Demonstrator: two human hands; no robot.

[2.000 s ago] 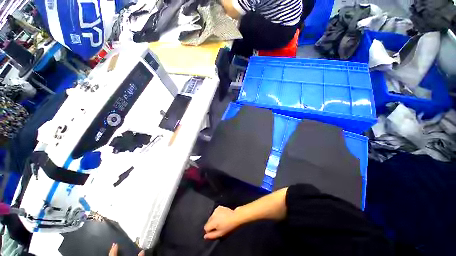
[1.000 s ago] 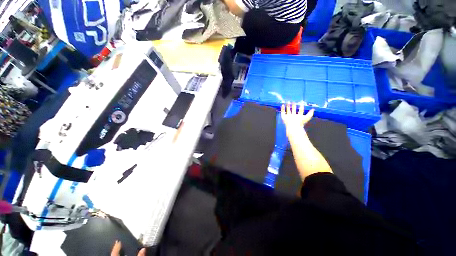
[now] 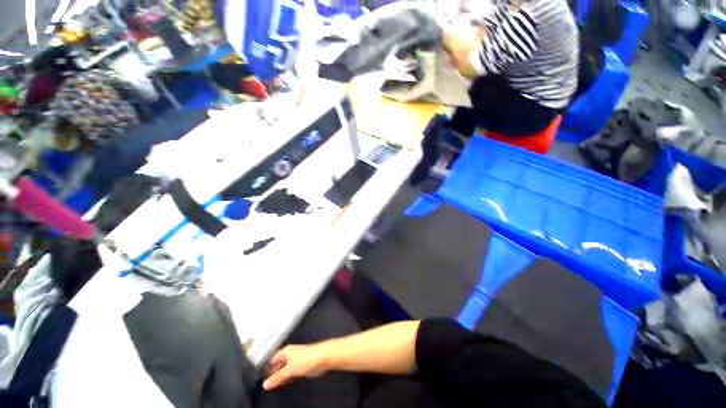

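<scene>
My right hand (image 3: 294, 365) is at the white table's front edge, over dark cloth by my lap. Its fingers are blurred, and I cannot tell if they hold cloth. My left hand is out of the picture. A charcoal cloth (image 3: 175, 343) lies on the table at the lower left, just in front of the needle and presser foot area (image 3: 187, 275), and hangs toward the front edge. Two flat charcoal cut panels, one left (image 3: 430, 255) and one right (image 3: 553, 319), lie on a blue crate at the right.
The white sewing machine head (image 3: 279, 163) stands across the table (image 3: 267, 307). Black scraps (image 3: 280, 202) and a phone (image 3: 350, 183) lie beside it. Another blue crate (image 3: 557, 211) stands behind the panels. A person in a striped top (image 3: 529, 56) sits beyond the table.
My right hand has come back from the crate panels to the table's front edge. The view has turned left, and my left fingers have gone out of view at the bottom.
</scene>
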